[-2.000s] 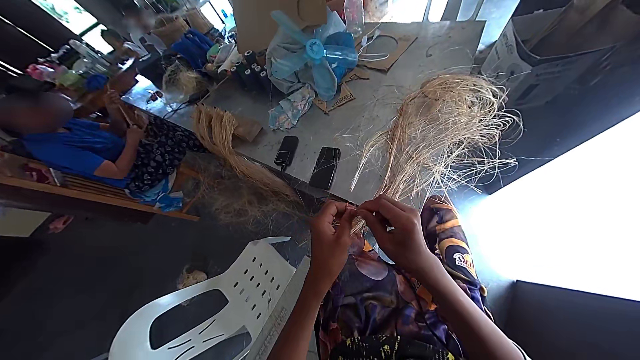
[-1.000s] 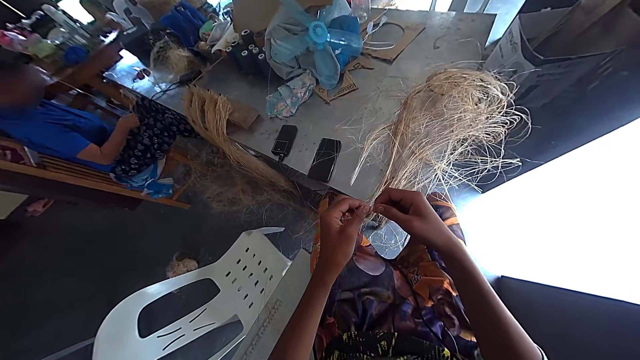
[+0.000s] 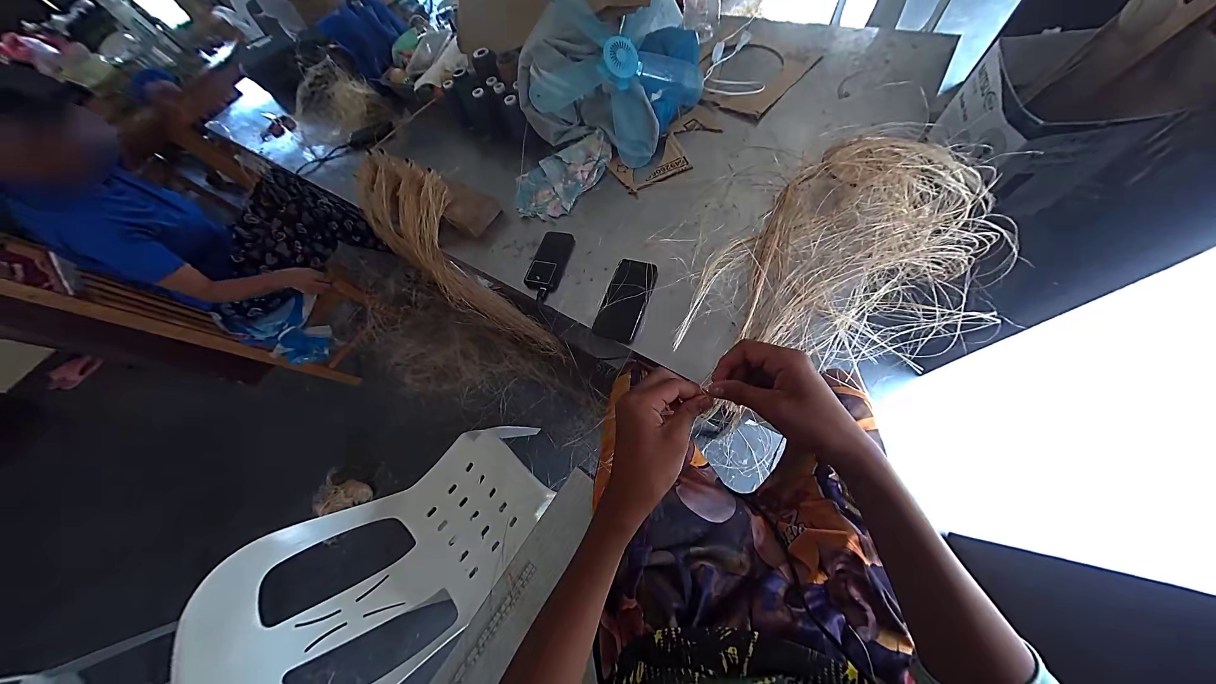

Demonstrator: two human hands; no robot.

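Note:
Above my lap, at the table's near edge, my left hand [image 3: 658,432] and my right hand [image 3: 781,391] meet fingertip to fingertip, pinching thin strands of pale plant fibre. The strands themselves are barely visible between the fingers. Just beyond my right hand a loose, tangled heap of tan fibre [image 3: 855,247] spreads over the grey table [image 3: 817,95]. A second, longer bundle of fibre [image 3: 427,228] lies to the left, hanging over the table edge. Between the two lie a black smartphone [image 3: 625,300] and a smaller black device with a cable [image 3: 549,263].
A white plastic chair [image 3: 380,560] stands at my left. Farther back on the table are a blue fan [image 3: 621,62], dark thread spools [image 3: 484,90], a patterned cloth [image 3: 563,176] and cardboard pieces [image 3: 655,166]. A person in blue [image 3: 123,228] sits at the left.
Both hands stay together at the table edge, with the fingers slightly shifted. The seated person's hand shows lower, near a wooden piece. The two fibre bundles have not plainly moved.

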